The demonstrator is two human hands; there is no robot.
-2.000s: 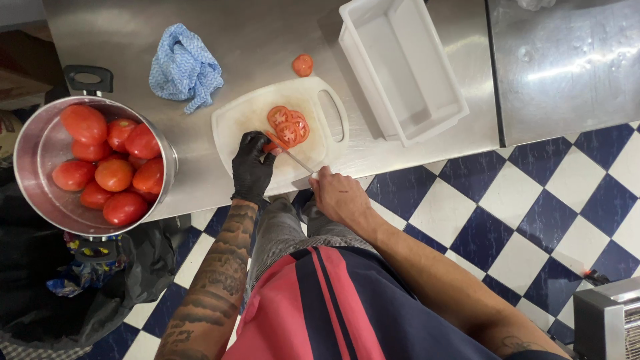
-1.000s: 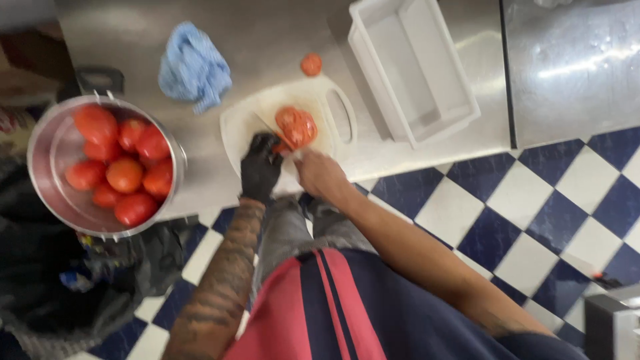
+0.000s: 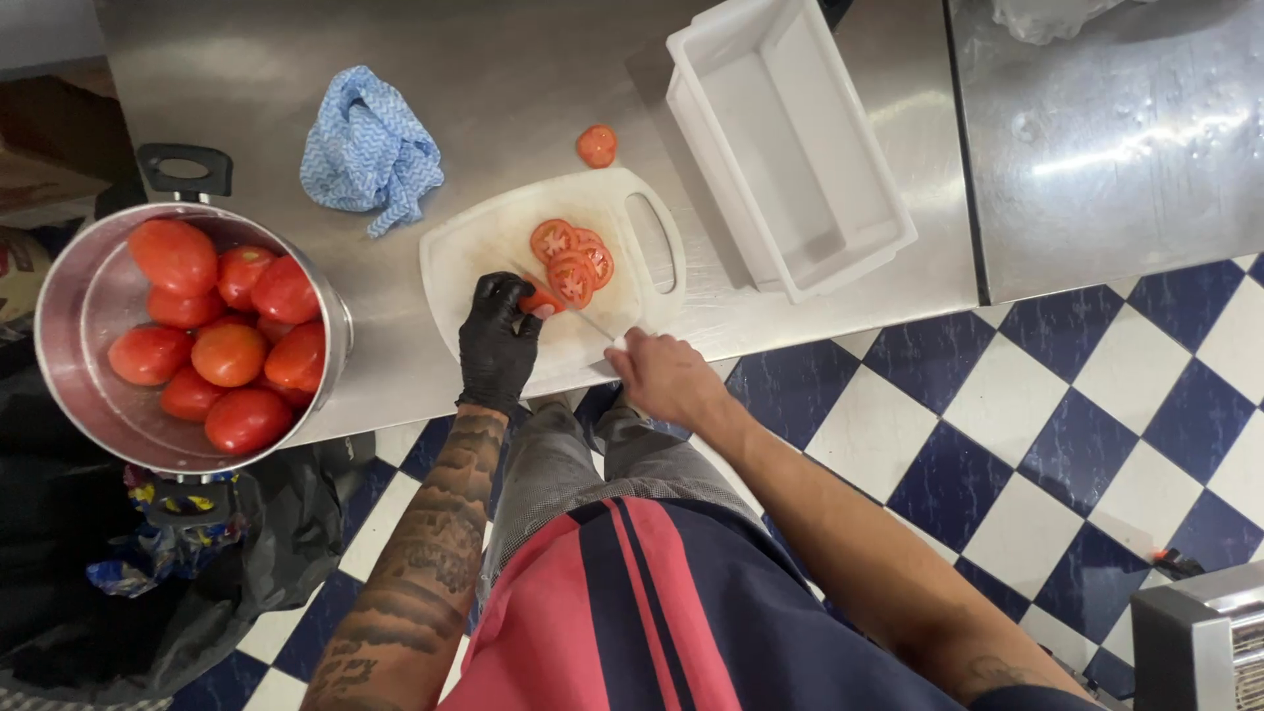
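My left hand [image 3: 501, 336], in a black glove, holds a partly cut tomato [image 3: 541, 300] on the white cutting board [image 3: 474, 247]. My bare right hand [image 3: 671, 380] grips the handle of a kitchen knife [image 3: 591, 324], its thin blade lying beside the tomato, partly hidden by it. Several round tomato slices [image 3: 571, 278] overlap on the board just beyond the blade. A cut tomato end [image 3: 596, 146] rests on the steel counter past the board's far edge.
At the left, a metal pot [image 3: 89, 415] holds several whole tomatoes [image 3: 229, 354]. A crumpled blue-and-white cloth [image 3: 370, 148] lies behind the board. A white plastic bin [image 3: 790, 148] stands to the right on the steel counter [image 3: 513, 59]. A black bag [image 3: 286, 553] sits below the pot.
The slices lay in a cluster two seconds ago and looked more bunched one second ago; now they are spread out again. Both hands remain at the board.
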